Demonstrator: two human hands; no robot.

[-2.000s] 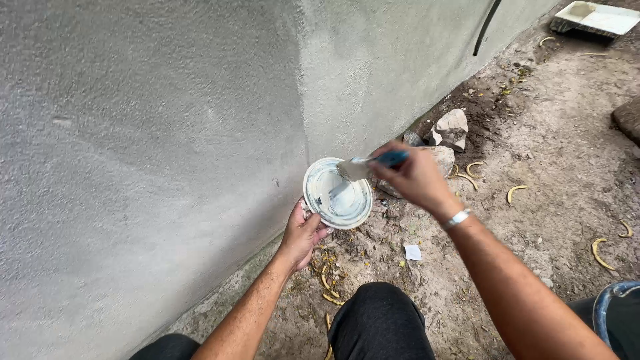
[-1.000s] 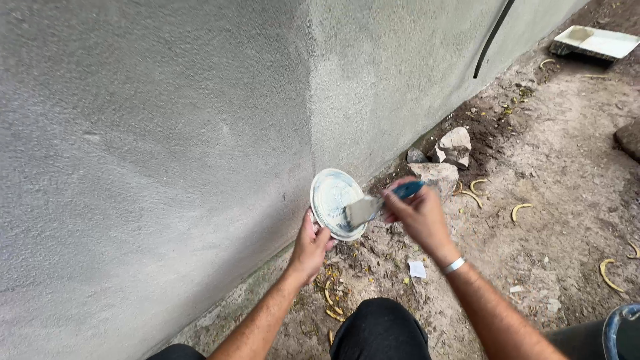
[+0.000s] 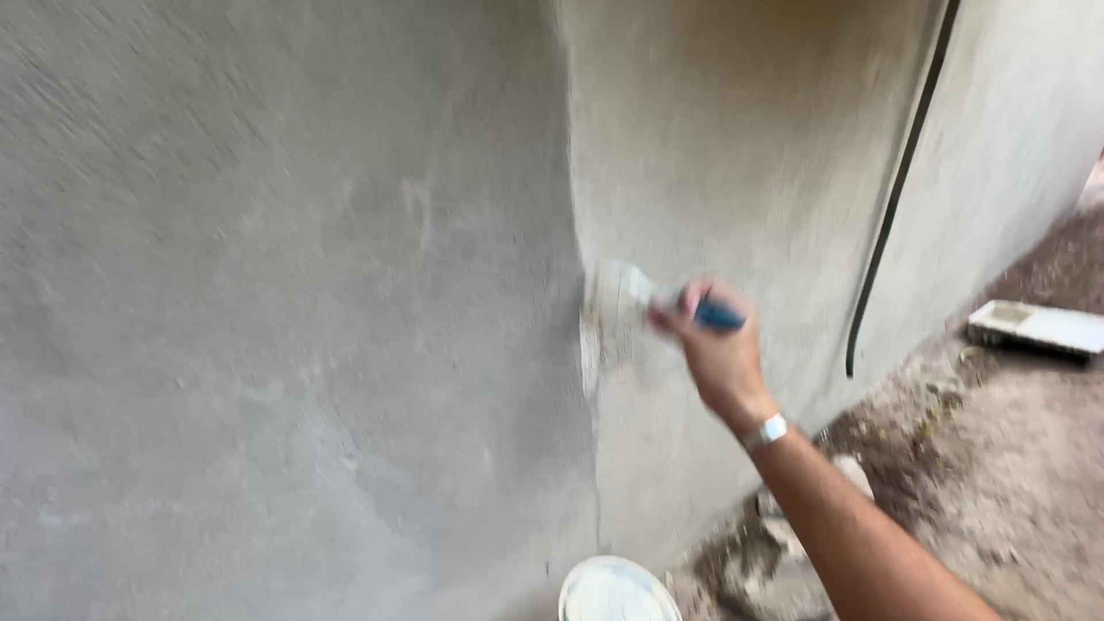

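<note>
My right hand (image 3: 716, 345) is closed around the blue handle of a paintbrush (image 3: 625, 289). The brush's bristles, blurred by motion, are at the vertical corner line of the rendered wall (image 3: 414, 259), where a whitish wet patch shows just below them. At the bottom edge, a round white lid (image 3: 617, 591) with paint on it is partly cut off, close to the foot of the wall. My left hand is out of view.
A black cable (image 3: 901, 190) hangs down the right face of the wall. On the bare soil (image 3: 1009, 483), stones (image 3: 785, 526) lie by the wall's foot. A white paint tray (image 3: 1039, 328) rests farther off at the right.
My right hand has moved the brush up from the lid to the wall corner. My left hand, on the lid in the earlier frames, has left the view. The view has tilted up.
</note>
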